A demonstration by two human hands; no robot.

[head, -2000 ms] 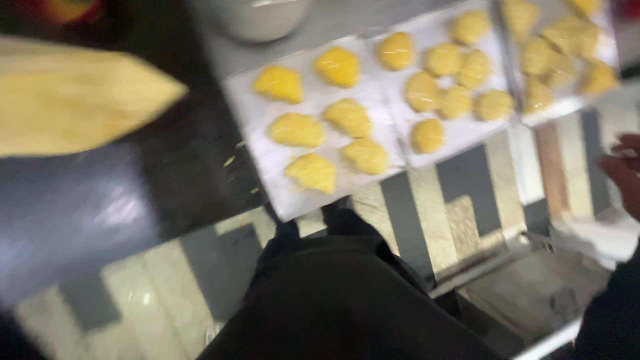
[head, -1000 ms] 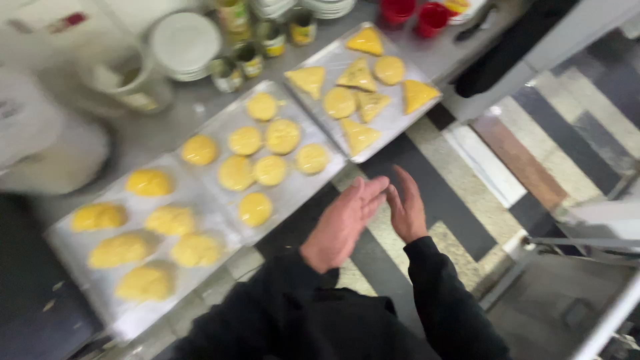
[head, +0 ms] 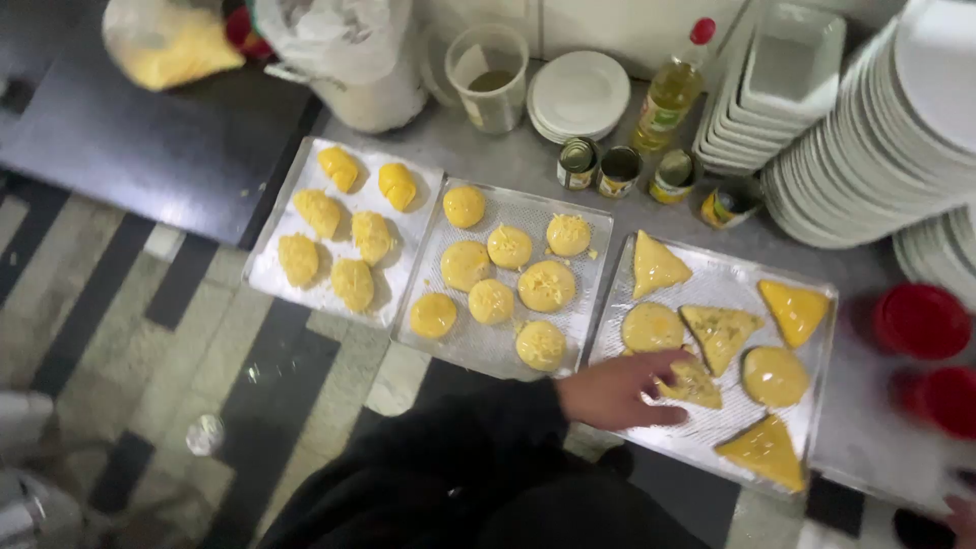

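Note:
My left hand (head: 625,389) reaches from the left over the right-hand metal tray (head: 822,358), its thumb and fingers spread beside a herb-flecked triangular pastry (head: 692,383); contact is unclear. Around it lie glazed yellow triangles (head: 793,311) and rounds (head: 775,377). The middle perforated tray (head: 503,362) holds round dough pieces, some topped with grated cheese (head: 546,286). Rolled dough pieces (head: 352,285) sit on the left tray (head: 267,263). At the lower right edge, what seems to be my right hand (head: 962,515) is mostly cut off, near a dark object.
Behind the trays stand opened tins (head: 619,171), an oil bottle (head: 668,103), small plates (head: 579,95), a plastic tub (head: 488,84), stacked white dishes (head: 789,69) and tall plate stacks (head: 839,160). Red containers (head: 921,322) are at the right. A dark counter (head: 152,145) adjoins on the left.
My hands were close together in front of the trays a second ago; they are now apart, with the left over the right-hand tray. The view has turned strongly.

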